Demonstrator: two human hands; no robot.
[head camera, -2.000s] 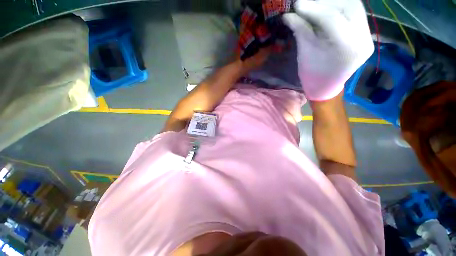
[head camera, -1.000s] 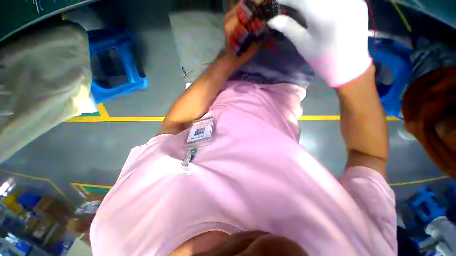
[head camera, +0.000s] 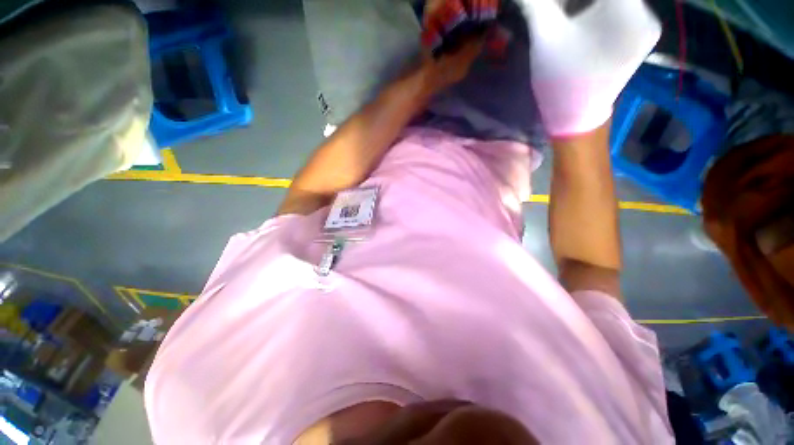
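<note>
My left hand is bare, near the top edge, and holds a bunch of red-and-black connector housings. The top of the bunch is cut off by the frame edge. My right hand, in a white knit glove with a pink cuff, is to the right of the bunch, a gap apart. Its fingertips are blurred or cut off at the top edge, so what it holds cannot be told.
A green bench edge crosses the top right, with thin red and yellow wires near it. Blue stools stand left and right. A pale cover hangs at left. A person in orange clothing is at the right edge.
One second ago my right glove was against the housings; now it is apart from them. My left hand has shifted right and slightly up, and the view has shifted a little.
</note>
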